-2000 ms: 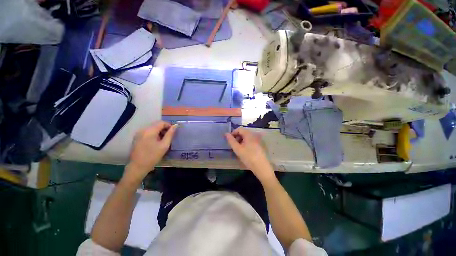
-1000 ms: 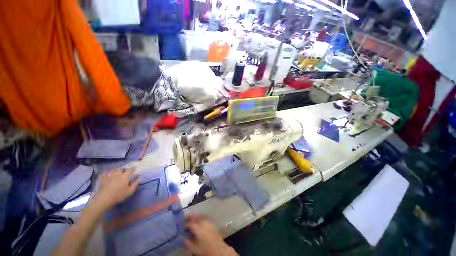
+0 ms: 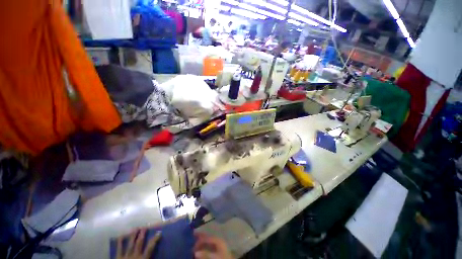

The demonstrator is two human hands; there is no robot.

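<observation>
The blue-grey template (image 3: 175,239) lies at the bottom edge of the view, in front of the sewing machine's needle end, and is cut off by that edge. My left hand (image 3: 137,245) rests on its left part with the fingers spread. My right hand (image 3: 212,247) is at its right edge, blurred and partly cut off, so its grip is unclear. The cream, dark-stained sewing machine (image 3: 233,154) stands behind, with its needle area in bright glow. Sewn grey-blue pieces (image 3: 235,200) hang in a heap under and in front of the machine arm.
Loose grey pieces (image 3: 91,171) and light pieces (image 3: 54,212) lie at left. A yellow-framed box (image 3: 251,123) stands behind the machine head. A yellow part (image 3: 300,174) lies right of the bed. Orange cloth (image 3: 45,76) hangs at far left. A second machine (image 3: 360,121) stands farther right.
The view has tilted up from the table. The template has moved toward the bottom edge, away from the needle area. My left hand has moved down with it and now lies on it.
</observation>
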